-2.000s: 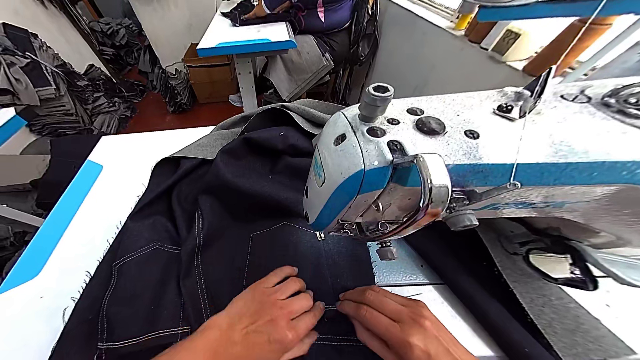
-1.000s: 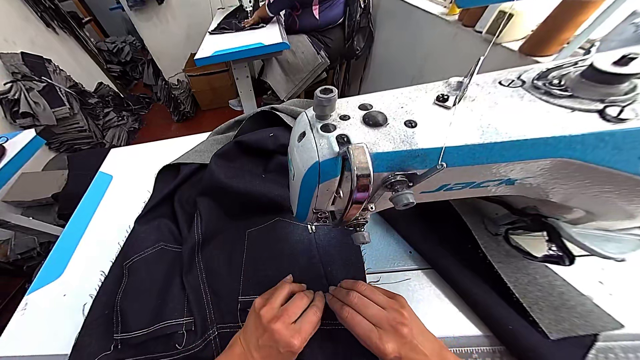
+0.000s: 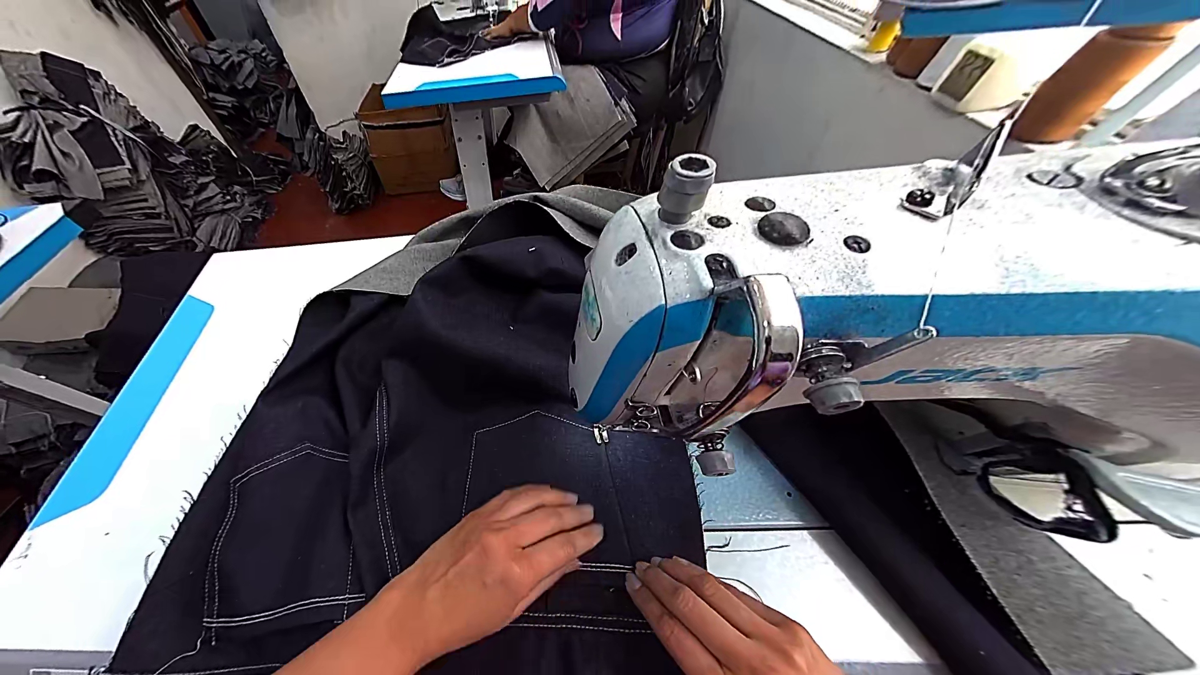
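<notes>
Dark denim trouser panels with pale topstitching lie under the head of a Jack sewing machine. The presser foot is at the upper edge of a patch pocket. My left hand rests flat on this pocket, below and left of the foot, fingers pointing right. My right hand presses on the denim near the pocket's double-stitched lower band, its fingertips close to the left hand's. Another stitched pocket lies further left. The needle tip cannot be made out.
The white table has a blue edge at left. More denim passes under the machine arm. Beyond, a person sits at another table, near a cardboard box. Heaped denim pieces lie at the far left.
My left hand has moved from beside the right fingertips up onto the pocket and lies flatter. My right hand stays near the lower band. The view has shifted slightly.
</notes>
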